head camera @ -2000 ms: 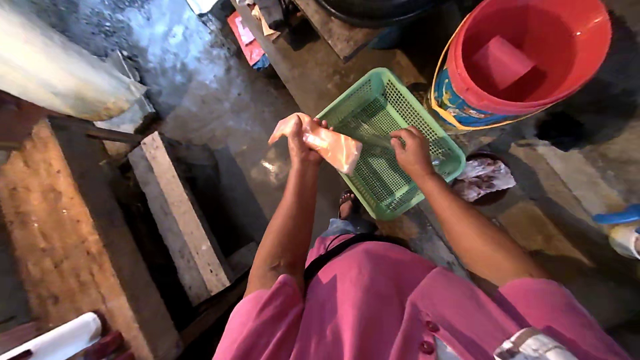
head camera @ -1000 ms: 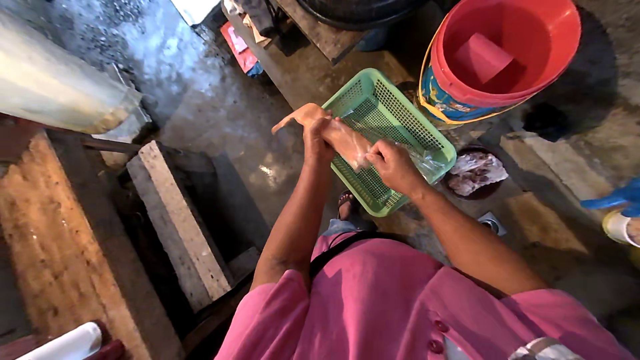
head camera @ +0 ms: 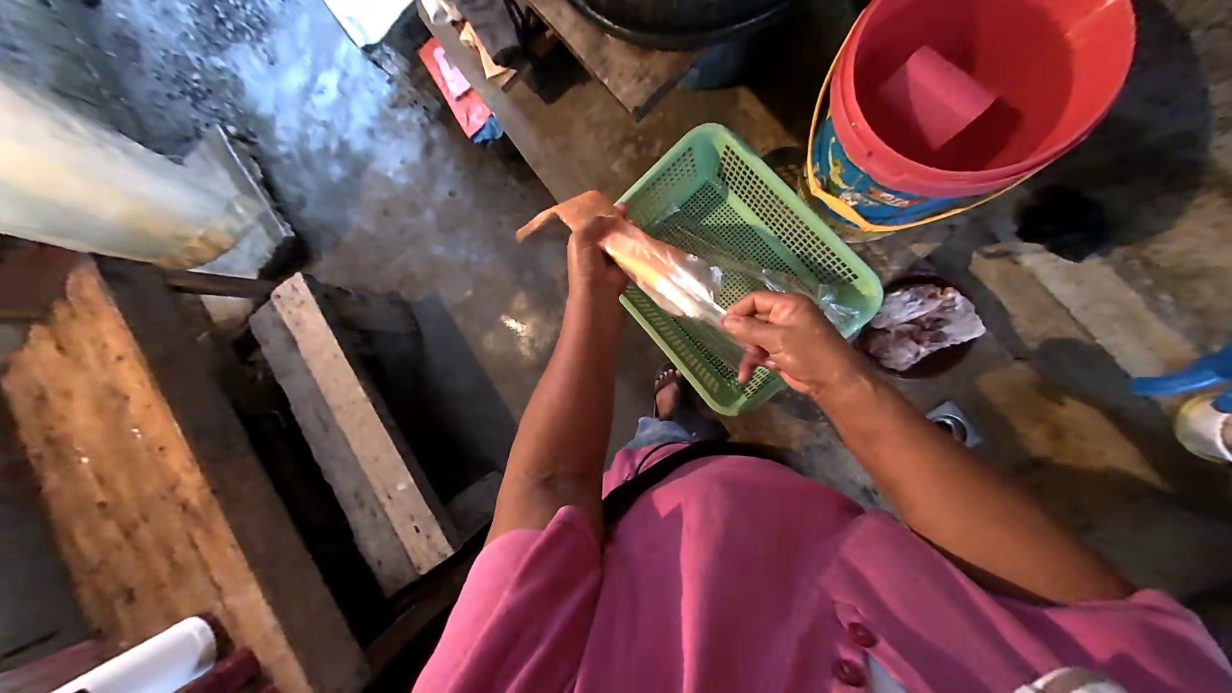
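My left hand (head camera: 597, 250) is closed around an orange-tinted plastic bag (head camera: 654, 269), whose loose top flares out past the fist to the left. My right hand (head camera: 784, 337) pinches the shiny clear plastic at the other end. What the bag holds, if anything, I cannot tell. Both hands are above a green perforated plastic basket (head camera: 712, 385). Clear plastic film (head camera: 818, 294) lies across the right part of the basket, partly behind my right hand.
A red bucket (head camera: 977, 87) with a pink piece inside stands beyond the basket at right. Near it sits a dark bowl of crumpled whitish material (head camera: 924, 327). Wooden planks (head camera: 356, 414) and a wooden table (head camera: 125, 462) are at left. A black basin (head camera: 683, 19) is at the top.
Two seconds ago my right hand was apart from the orange bag, over the basket; now it pinches the clear plastic at the bag's end. My left hand keeps its hold on the bag.
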